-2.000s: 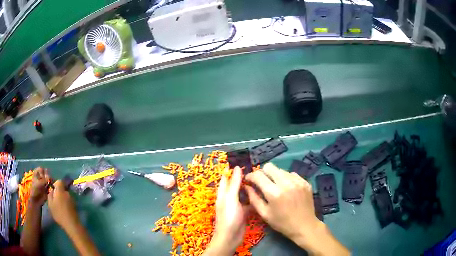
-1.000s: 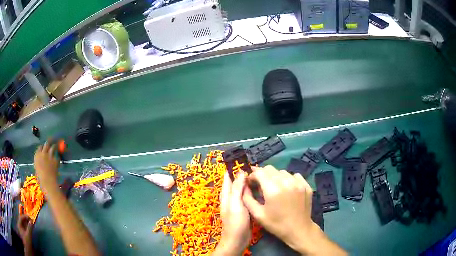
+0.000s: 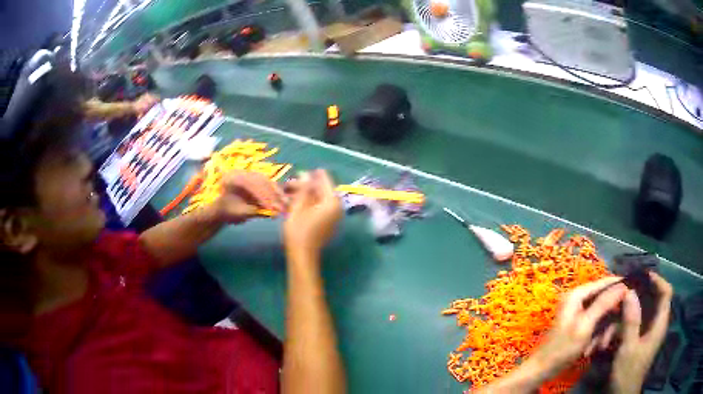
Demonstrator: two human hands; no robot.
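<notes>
My left hand and my right hand are close together at the lower right, over the right edge of the orange heap. Both are on a black plastic housing, which is blurred and partly covered by my fingers. A large heap of tiny orange inserts lies just left of my hands. Whether an insert is between my fingers cannot be told. More dark housings lie right of my hands, cut by the picture's edge.
A white-handled pointed tool lies left of the heap. Another worker sits at the left, hands over orange and yellow strips. Black rounded units stand on the belt beyond the pale line. A fan is at the back.
The view has swung left, bringing the neighbouring worker into view and shifting my hands to the right edge. My fingers are now spread around the housing.
</notes>
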